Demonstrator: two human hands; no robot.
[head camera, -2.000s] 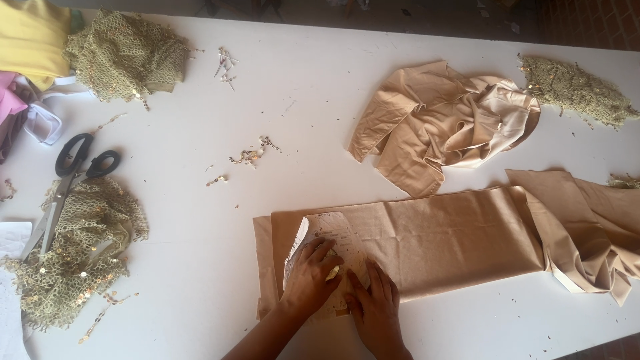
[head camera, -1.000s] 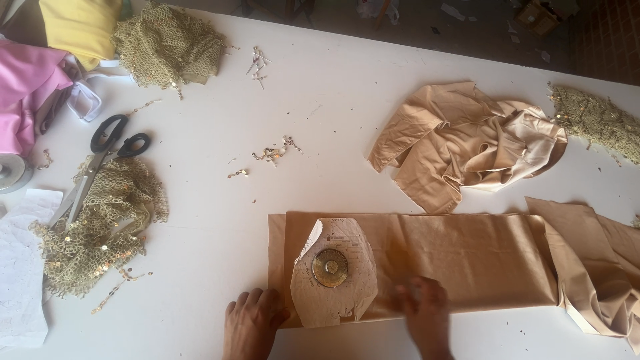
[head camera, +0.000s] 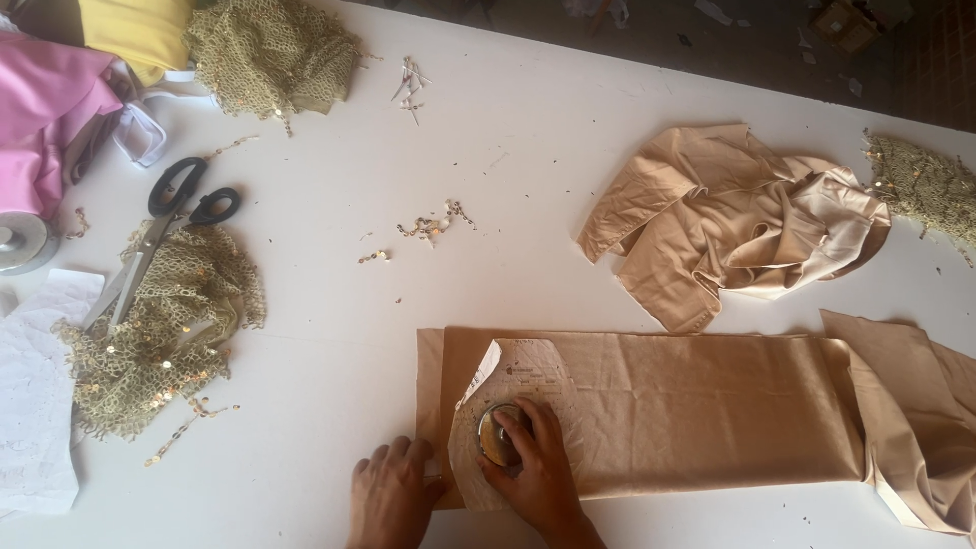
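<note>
A long strip of folded tan satin fabric (head camera: 709, 412) lies along the near side of the table. On its left part rests a paper pattern piece (head camera: 534, 366) with writing, its upper left edge curled up. My right hand (head camera: 534, 465) grips a round metal weight (head camera: 499, 435) standing on the paper. My left hand (head camera: 393, 488) is at the fabric's lower left edge, fingers bent, thumb beside the cloth; a thin light item shows near its fingertips, too small to identify. Whether the left hand pinches anything is unclear.
Scissors (head camera: 145, 259) with black handles lie on gold sequined mesh (head camera: 191, 305) at left. More mesh (head camera: 267, 57), pink cloth (head camera: 46, 122), another round metal weight (head camera: 23, 242), pins (head camera: 412, 84) and loose sequins (head camera: 431, 225) lie around. Crumpled tan satin (head camera: 686, 206) sits beyond the strip.
Both hands first lay on the paper, then were apart from it, with the weight standing there uncovered. Now my right hand is on the weight and my left hand is at the fabric's left edge.
</note>
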